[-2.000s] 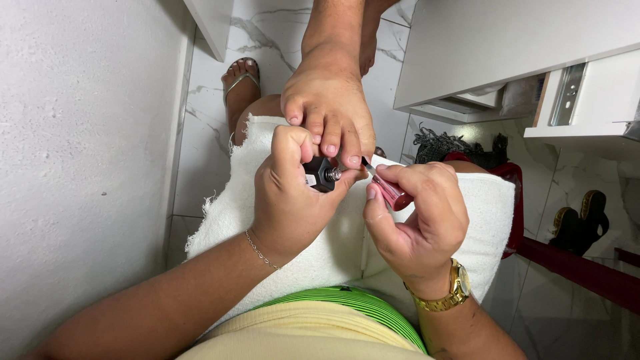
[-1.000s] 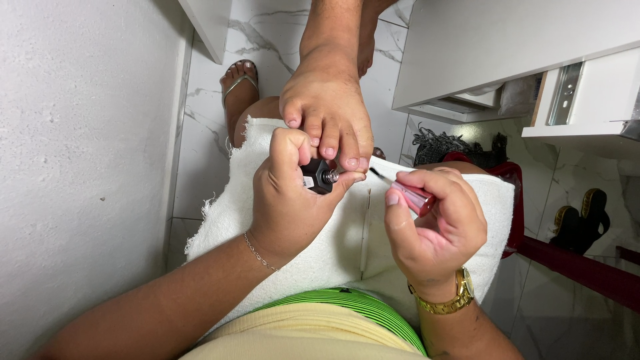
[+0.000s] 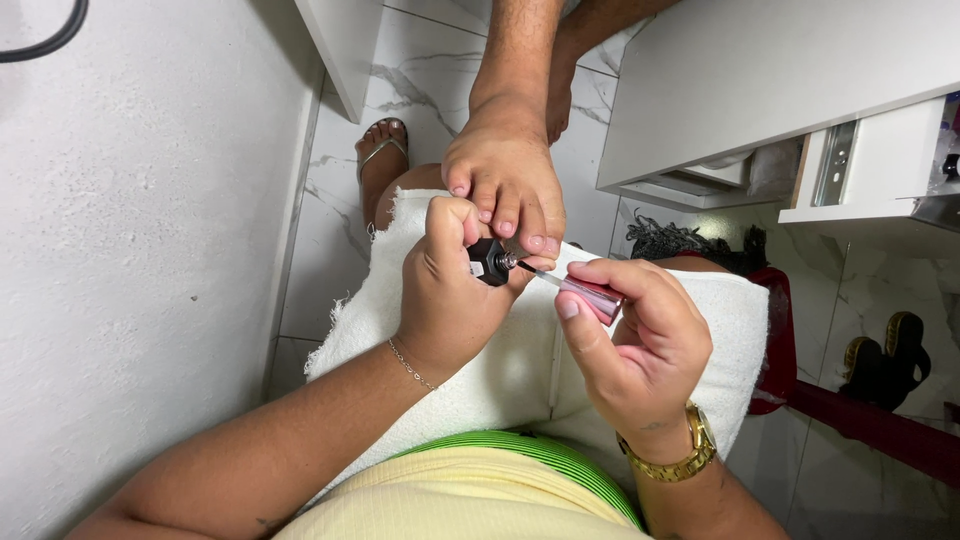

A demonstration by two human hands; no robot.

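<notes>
My left hand (image 3: 457,285) is closed around a black nail polish bottle (image 3: 490,262), its uncapped neck pointing right, just below another person's bare foot (image 3: 510,165). That hand's thumb lies under the outer toes. Between the thumb and fingers of my right hand (image 3: 645,337) is a nail polish brush with a shiny reddish cap (image 3: 594,298). Its dark bristle tip is close to the bottle neck and my left thumb; whether it touches either is unclear. A white towel (image 3: 510,367) covers my lap beneath both hands.
White drawers stand at the right, one open drawer (image 3: 862,187) holding small items. Below are dark fringed material (image 3: 675,244), a red frame part (image 3: 780,352) and black sandals (image 3: 889,360). A textured wall (image 3: 150,210) is at the left. The person's other foot (image 3: 559,97) is behind the first.
The brush in my right hand was at the outer toes two seconds ago, then drew away to the right. Now its tip is nearer the bottle neck. My left hand keeps its hold on the bottle.
</notes>
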